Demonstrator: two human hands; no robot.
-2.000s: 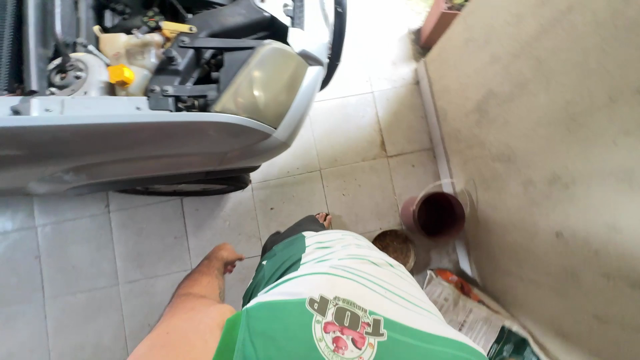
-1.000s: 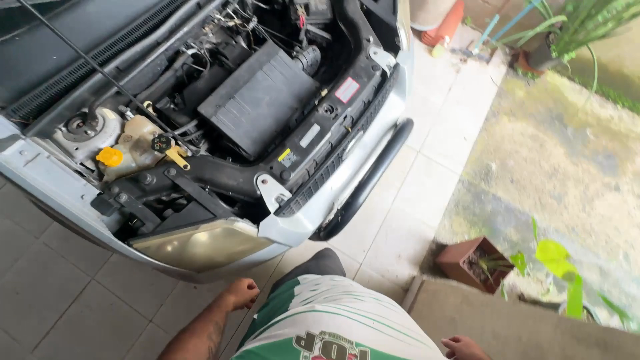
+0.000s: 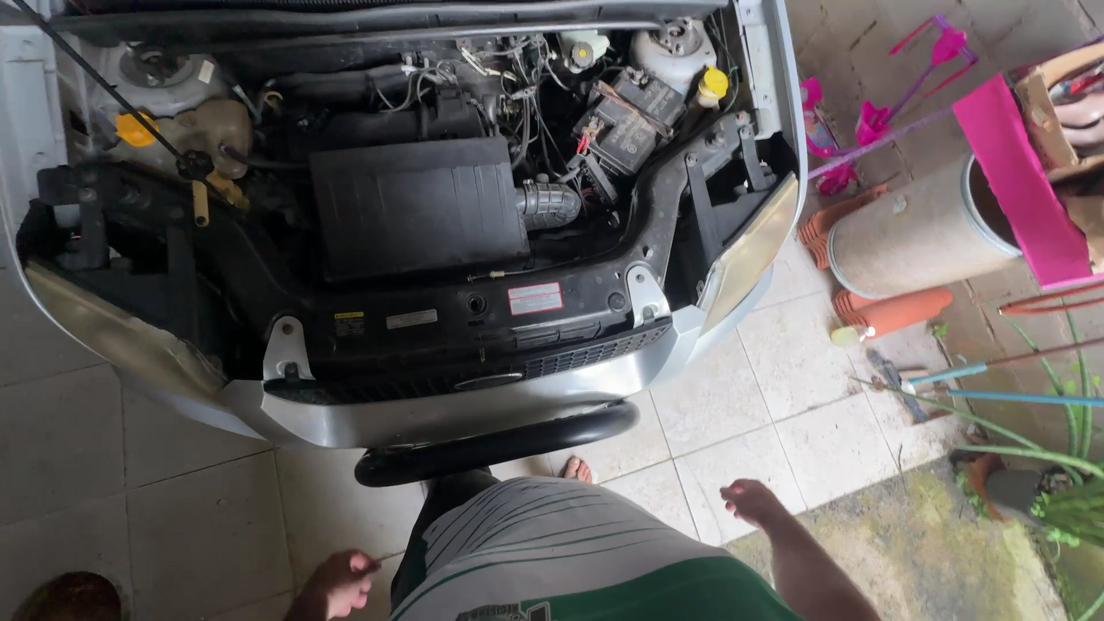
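Note:
My left hand [image 3: 341, 585] hangs low at the left of my body, its fingers curled; whether it holds something thin is unclear. On the other side my right hand [image 3: 752, 503] is held over the floor tiles, fingers curled, nothing visible in it. Neither touches the car. Before me is the open engine bay, with a black air filter box [image 3: 418, 207], a car battery [image 3: 630, 121], a brownish coolant reservoir [image 3: 207, 138], a yellow cap [image 3: 713, 84] and a black front crossmember [image 3: 448, 323]. A black tubular bumper bar [image 3: 500, 444] juts out below the silver bumper [image 3: 466, 405].
A hood prop rod [image 3: 95, 73] slants over the bay's left side. At right lie a large pale cylinder [image 3: 923, 228], terracotta roof tiles [image 3: 897, 309], a pink board [image 3: 1022, 181], blue-handled tools [image 3: 1018, 398] and potted plants [image 3: 1018, 492]. A round brown container [image 3: 69, 599] is at lower left.
The view has swung from the car's corner and the wall to the front of the engine bay. My right hand, unseen two seconds ago, has come into view.

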